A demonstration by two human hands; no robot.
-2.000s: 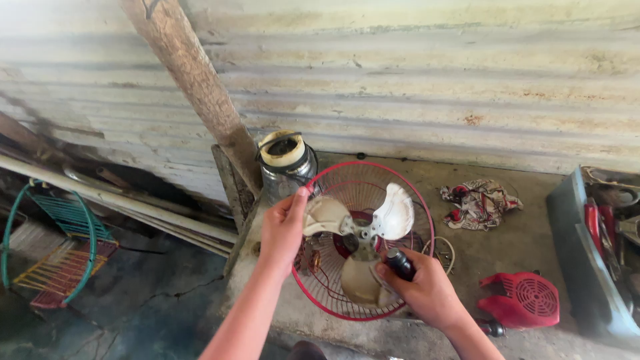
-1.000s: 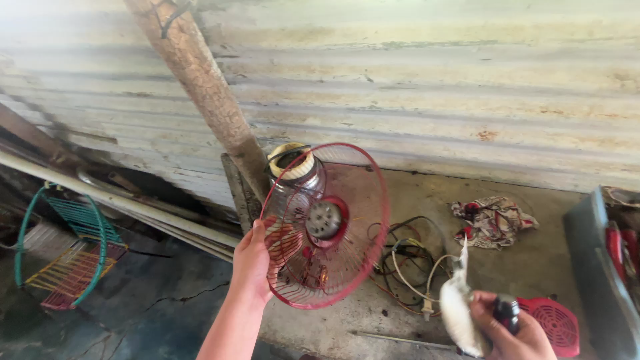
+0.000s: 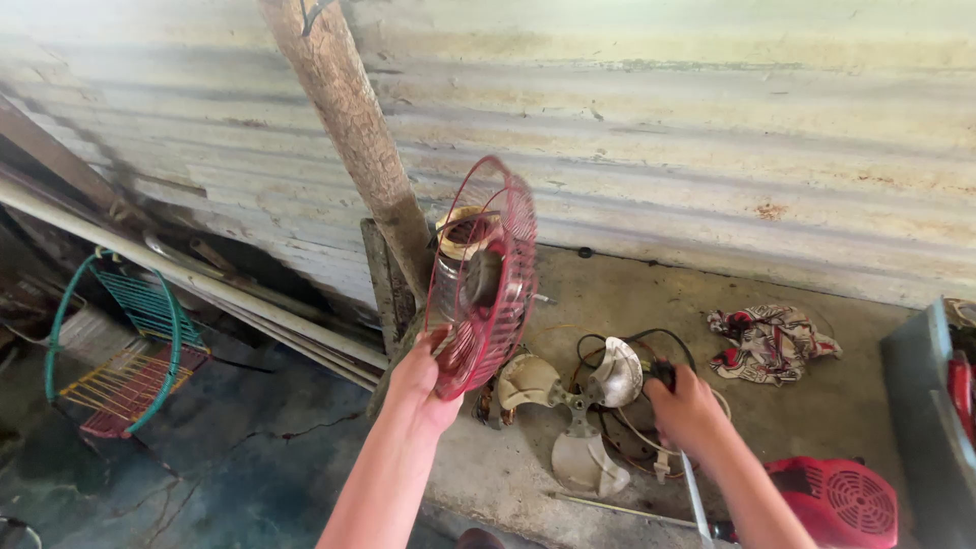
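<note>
My left hand (image 3: 431,381) grips the lower rim of a red wire fan guard (image 3: 518,282), which it holds raised and nearly edge-on, with a dark round part at its centre. My right hand (image 3: 686,412) is closed around a tool with a dark handle (image 3: 662,372); a metal blade or shaft shows below the hand, though its kind is unclear. Just left of that hand, a three-bladed fan blade (image 3: 579,446) lies on the concrete surface over tangled cables (image 3: 640,339). A red vented plastic housing (image 3: 839,499) rests beyond the right wrist.
A metal container (image 3: 451,286) stands behind the guard, beside a wooden post (image 3: 358,130). A patterned cloth (image 3: 774,343) and a blue-grey toolbox (image 3: 926,412) sit at the right. Near the front edge lies a thin rod (image 3: 625,511). A corded chair (image 3: 126,366) stands on the floor, left.
The right hand has let go of the fan blade, which it held a second ago and which now lies on the cables. The left hand has turned the red guard nearly edge-on.
</note>
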